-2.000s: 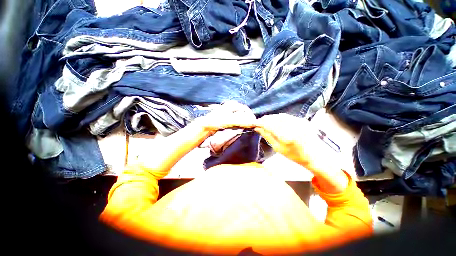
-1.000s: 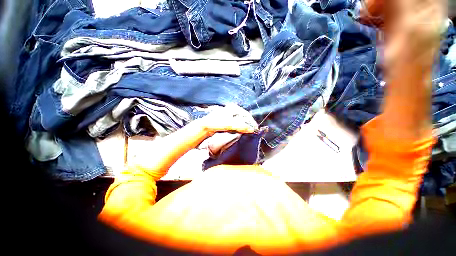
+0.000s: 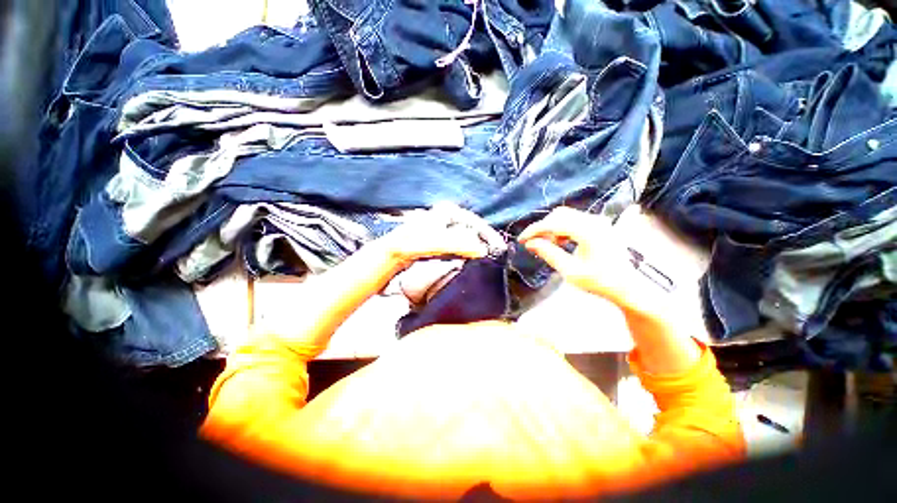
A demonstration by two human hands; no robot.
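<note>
The mid-blue denim garment (image 3: 580, 187) trails from the pile down to the table's front edge. My left hand (image 3: 448, 236) is shut on its edge, with a dark navy fabric piece (image 3: 462, 300) hanging just below and beige-grey cloth (image 3: 425, 278) bunched beside it. My right hand (image 3: 570, 246) is just right of my left, thumb and forefinger pinched close together over the cloth. A needle or thread between the fingertips is too small to make out.
Small snips (image 3: 649, 268) lie on the white table (image 3: 620, 314) right of my hands. A denim heap (image 3: 275, 177) with grey-white reverse sides lies behind and left. More dark denim (image 3: 787, 216) with shiny buttons lies at right.
My right hand was beside my left, then reached far out to the upper right, drawing a fine thread. It is now back low beside my left hand, which has stayed at the cloth.
</note>
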